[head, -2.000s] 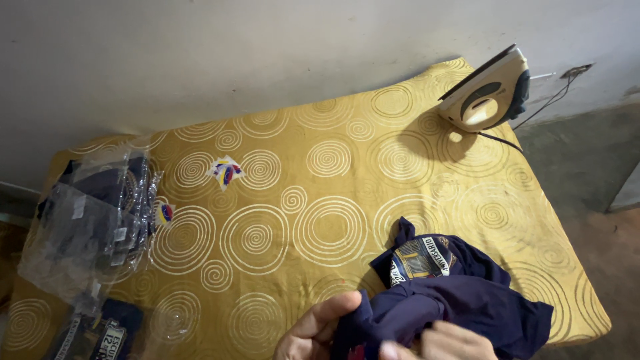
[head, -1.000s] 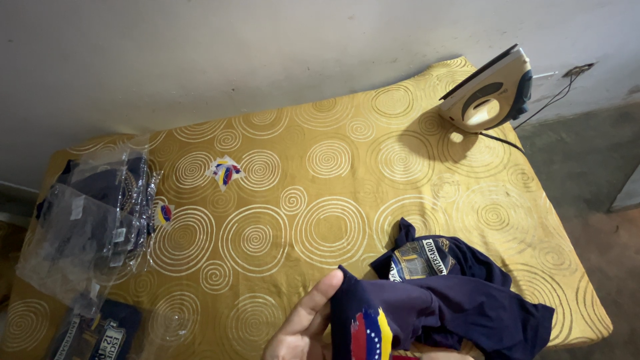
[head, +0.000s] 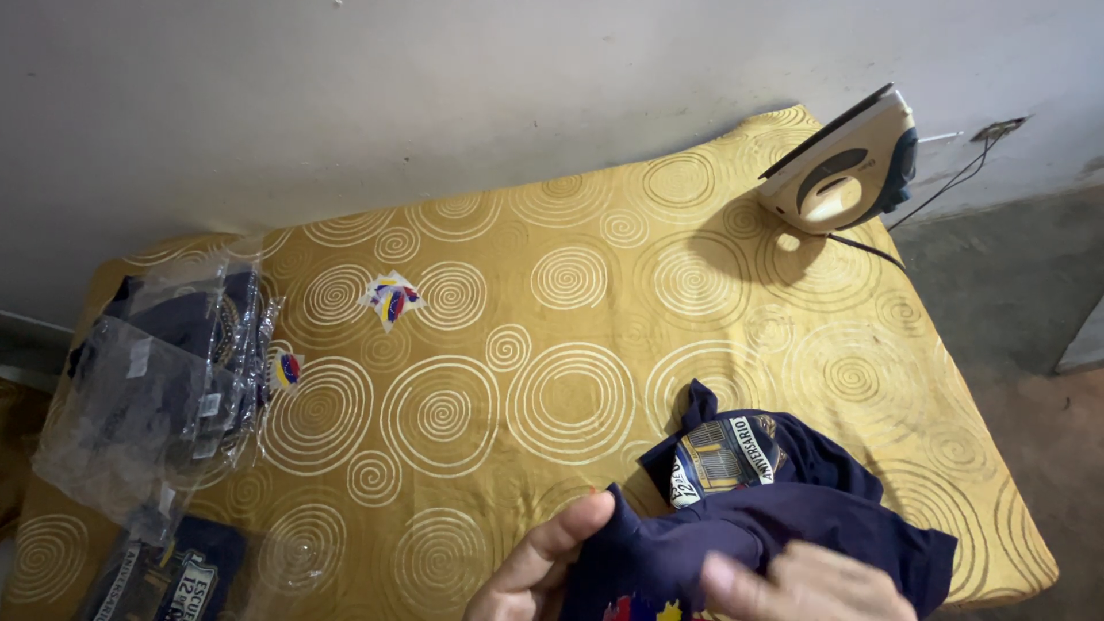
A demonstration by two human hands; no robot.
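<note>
A navy blue printed T-shirt (head: 828, 517) lies bunched at the near right of the table, part of it raised toward me. My left hand (head: 543, 561) pinches its edge between thumb and fingers at the bottom centre. Over the fabric to the right is my right hand (head: 802, 586), blurred, its thumb at the cloth; whether it grips the cloth is unclear. Between the hands, a yellow, blue and red emblem shows partly at the bottom edge. The shirt's printed front with lettering faces up beyond the hands.
A clothes iron (head: 841, 177) stands on its heel at the back right, its cord running toward a wall outlet (head: 999, 129). Small flag-coloured transfers (head: 392, 302) are heaped on the gold tablecloth (head: 569, 405). Navy garments in clear plastic bags (head: 172, 379) lie at left, near another transfer (head: 288, 369).
The emblem on the cloth, exposed between my hands one second ago, is now mostly out of sight. My right hand has risen further into view over the shirt.
</note>
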